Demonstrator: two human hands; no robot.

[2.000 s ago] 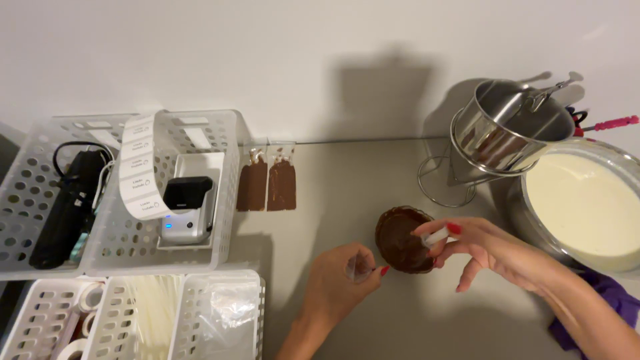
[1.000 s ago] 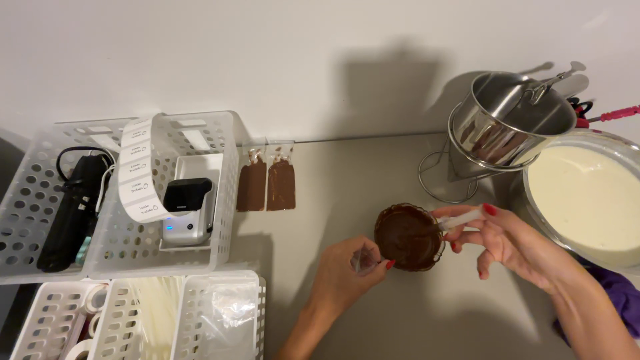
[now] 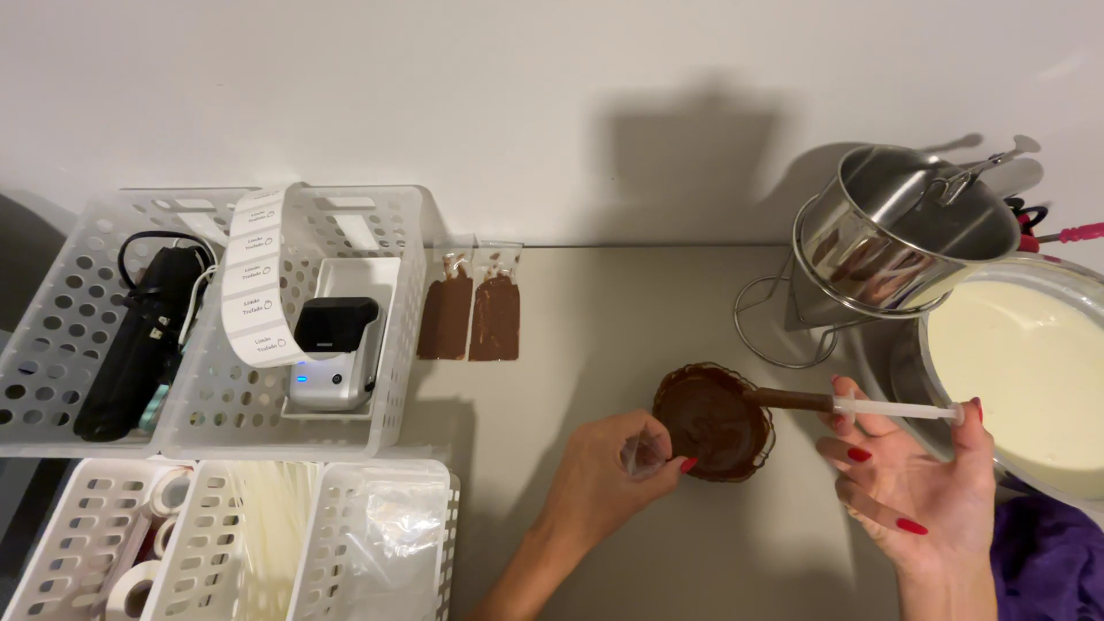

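Observation:
My right hand (image 3: 914, 483) holds a plastic syringe (image 3: 901, 409) level, its plunger drawn out and its barrel brown with chocolate. The syringe's front end lies over the right rim of a glass bowl (image 3: 766, 444) of melted chocolate (image 3: 707, 423). At the bowl's left edge, my left hand (image 3: 608, 470) pinches a small clear plastic bag (image 3: 642, 455), mostly hidden by the fingers. Two clear bags filled with chocolate, one on the left (image 3: 445, 317) and one on the right (image 3: 495, 317), lie side by side near the wall.
Perforated plastic baskets at left hold a label printer (image 3: 332, 375) with a curling label strip (image 3: 252, 285), a black device (image 3: 142, 345), tape rolls (image 3: 134, 591), white sticks (image 3: 272, 535) and clear bags (image 3: 388, 535). At right are a steel funnel (image 3: 906, 233) on a wire stand, a pot of cream-coloured liquid (image 3: 1026, 371) and purple cloth (image 3: 1048, 561).
The syringe has come up out of the chocolate, and its plunger is now drawn far back. My right hand has moved right and turned palm up. My left hand stays beside the bowl.

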